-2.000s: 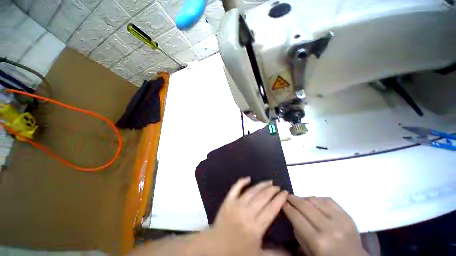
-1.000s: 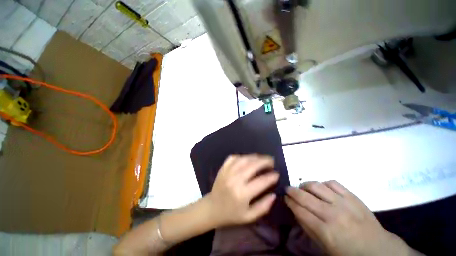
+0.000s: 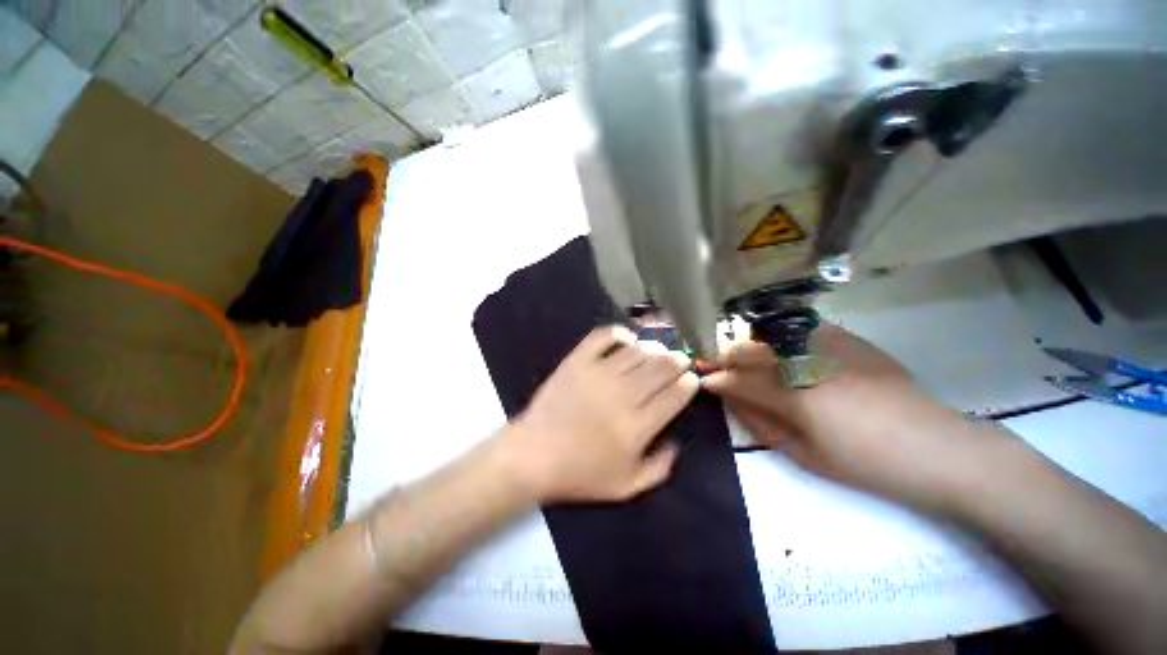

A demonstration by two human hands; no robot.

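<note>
A dark fabric piece (image 3: 653,550) lies on the white tabletop, from beside the machine head down to the front edge. The off-white sewing machine head (image 3: 781,154) stands over it. My left hand (image 3: 602,416) lies flat on the fabric, fingertips near the needle area. My right hand (image 3: 781,390) is at the fabric's right edge under the head, its fingertips pinching the edge beside my left fingertips. The presser foot and needle are mostly hidden by the head and my fingers.
Blue-handled snips (image 3: 1107,378) lie at the right. A dark fabric heap (image 3: 307,256) hangs over the orange-taped edge (image 3: 314,448) at the left. Beyond are brown cardboard (image 3: 115,537) and an orange cable (image 3: 230,346). A screwdriver (image 3: 305,45) is by the brick-patterned wall (image 3: 448,64).
Both hands have moved up to the needle area. The fabric has moved up, its rounded corner now beside the head, and it reaches the front edge. The view has shifted.
</note>
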